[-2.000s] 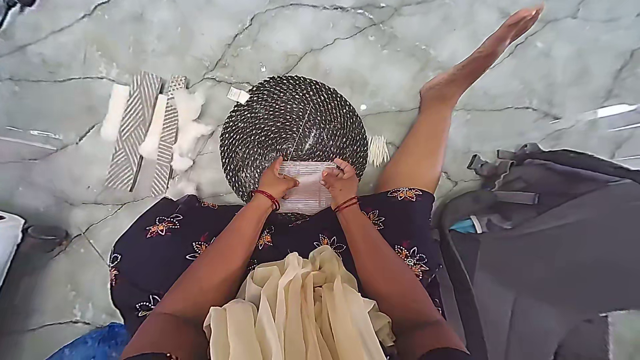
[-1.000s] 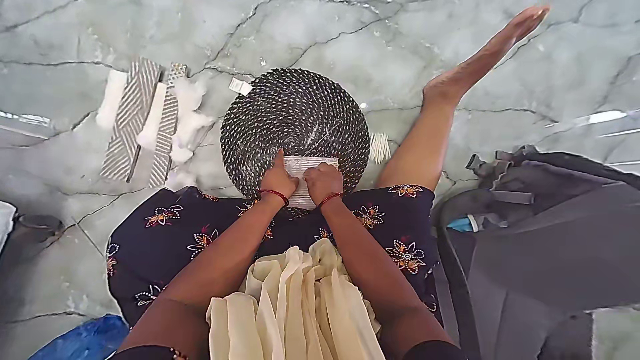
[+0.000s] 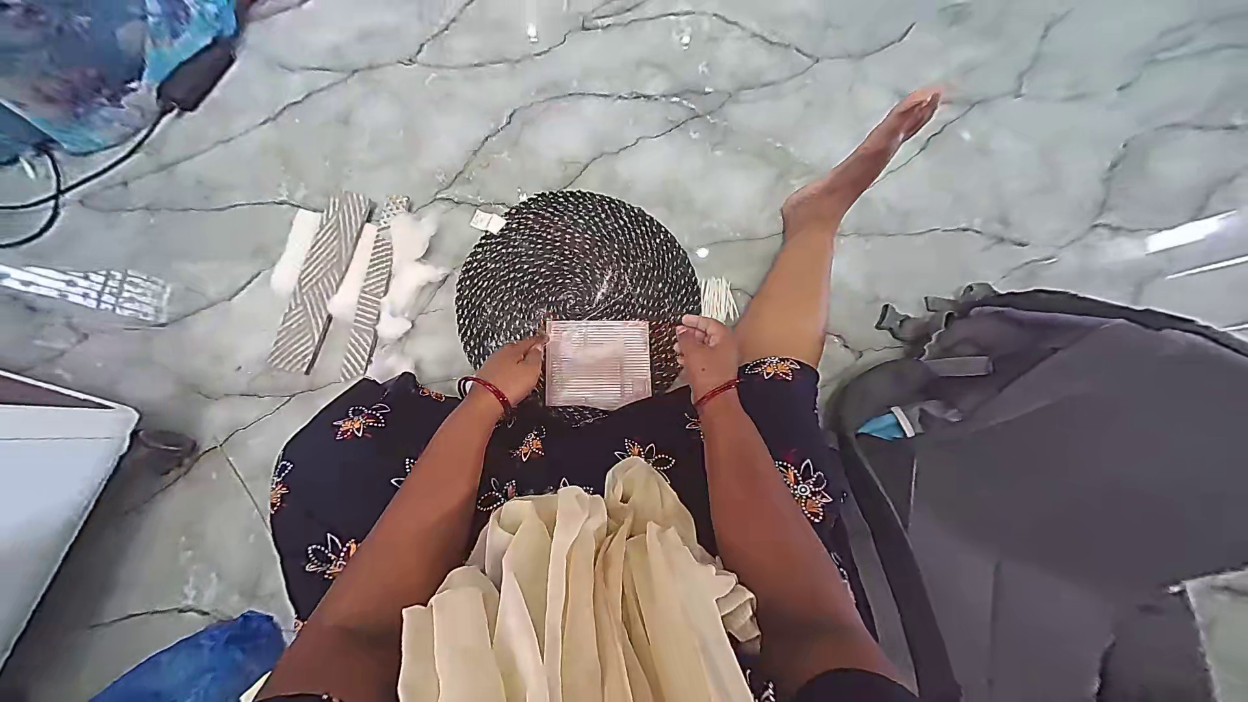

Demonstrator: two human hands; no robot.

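Note:
A round black-and-white woven placemat (image 3: 585,253) lies on the marble-patterned floor before my lap. Over its near part is a small square ribbed panel (image 3: 598,364), pale and partly see-through; its material is unclear. My left hand (image 3: 517,369) pinches the panel's left edge. On the other side, my right hand (image 3: 706,353) is raised off the right edge, fingers partly curled, with a gap between it and the panel. Left of the placemat lie striped fabric strips (image 3: 322,278) and white fluffy wadding (image 3: 405,273). A bundle of thin white sticks (image 3: 719,298) rests at the placemat's right.
A grey backpack (image 3: 1053,439) takes up the right side, beside my outstretched leg (image 3: 795,273). At the left edge stands a white box-like object (image 3: 58,448). Blue plastic (image 3: 195,663) lies at lower left. A blue patterned item (image 3: 107,68) and black cable (image 3: 107,171) are at upper left.
My right hand has let go of the panel and moved to the right of it. Earlier both hands were on the panel. The view has shifted, showing more floor at the top.

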